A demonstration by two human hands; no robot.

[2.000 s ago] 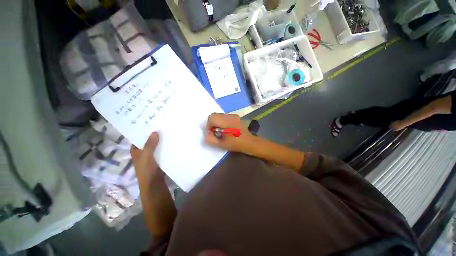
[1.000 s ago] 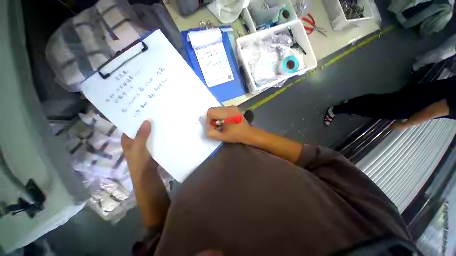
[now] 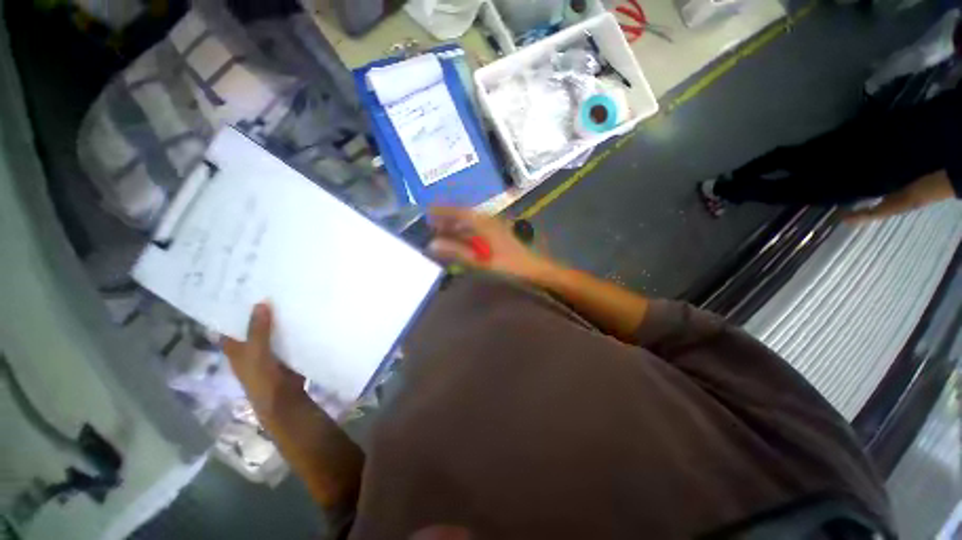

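Note:
A clipboard (image 3: 301, 280) with a white sheet, some handwriting and a dark clip is held in the air, tilted. My left hand (image 3: 258, 364) grips its lower left edge, thumb on the sheet. My right hand (image 3: 475, 243) is just beyond the clipboard's right edge, blurred, holding a red pen (image 3: 480, 249) whose tip I cannot make out. The hand and the sheet are apart. A blue clipboard (image 3: 475, 174) with a small printed slip (image 3: 430, 137) lies on the table.
A white tray (image 3: 646, 103) holds clear bags and a turquoise ring roll (image 3: 598, 113). Red-handled snips (image 3: 631, 19) lie behind it. Striped fabric goods (image 3: 158, 116) are at the left. A person in dark trousers (image 3: 823, 169) stands at the right, beside a stack of long white pieces (image 3: 844, 306).
The clipboard has moved left and turned. My right hand with the red pen has come off the sheet, past its right edge. The view has shifted, so the table appears higher.

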